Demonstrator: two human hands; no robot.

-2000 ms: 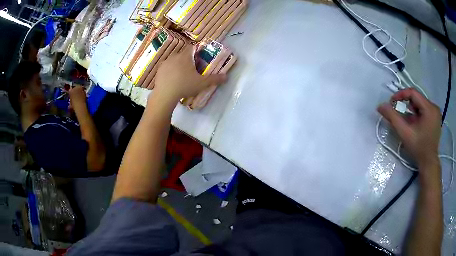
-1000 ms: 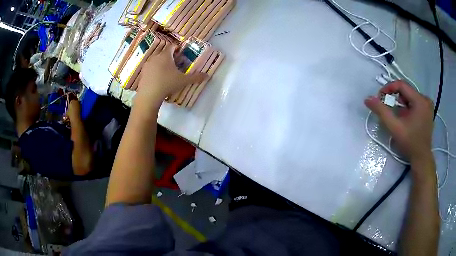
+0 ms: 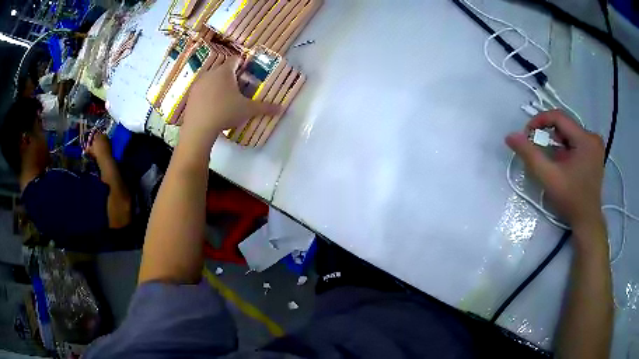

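Observation:
My left hand lies over the near row of stacked power bank units, its thumb on their copper-pink rims and its fingers behind a unit with a green end. The fingertips are hidden. More stacked units stand directly behind, and others lean to the left of my hand. My right hand is at the right of the bench, with a small white USB plug held in its curled fingers. The thin white cord loops around and beneath this hand.
A thick black cable and a looped white cord lie on the white bench at the upper right. Another person sits at the left, beyond the bench edge. Paper scraps and a red object are below the bench.
The whole view has shifted slightly, moving the scene leftward. The near units under my left hand now stand in a more even row. My right hand still holds the plug.

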